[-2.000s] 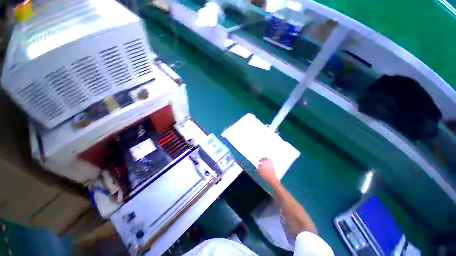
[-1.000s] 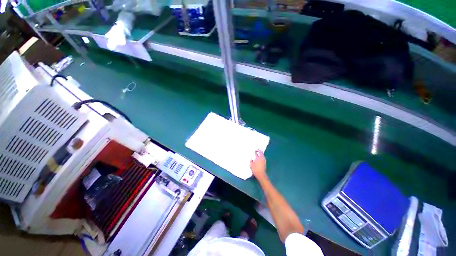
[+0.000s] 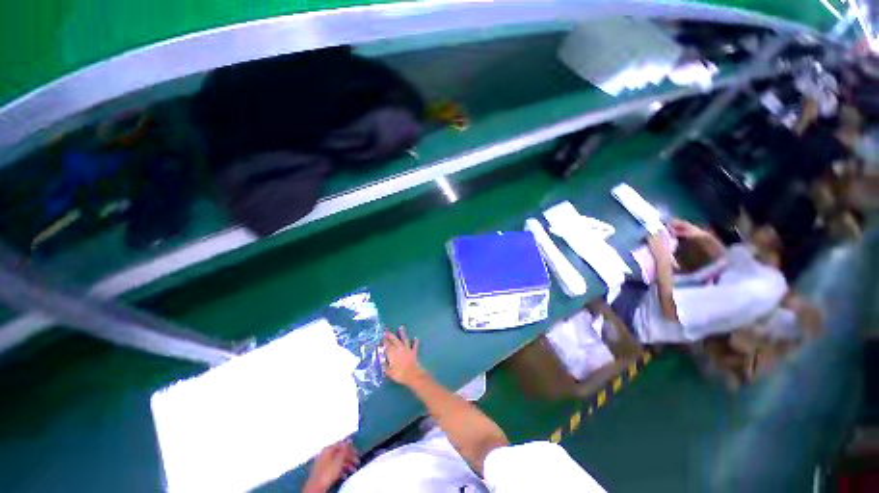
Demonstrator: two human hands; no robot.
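A stack of whitish shrink bags [image 3: 260, 409] lies on the green bench at the lower left. Crinkled clear film [image 3: 360, 332] sticks out from its right end. My right hand [image 3: 403, 358] is at the right edge of this film, fingers spread, with no firm grip visible. My left hand [image 3: 332, 464] is at the near right corner of the stack, low in the picture. Its fingers are small and blurred, so I cannot tell whether they hold the stack's edge.
A counting scale [image 3: 499, 279] with a blue top stands right of the film. Long white strips [image 3: 586, 246] lie beyond it. Another person [image 3: 718, 289] handles white strips at the right. An open carton [image 3: 569, 361] with white papers is below the bench edge. A shelf rail [image 3: 386, 188] runs above.
The view has swung right, and the shrink machine is out of the picture. My right hand has moved from the stack to the clear film at its end. My left hand has come into view.
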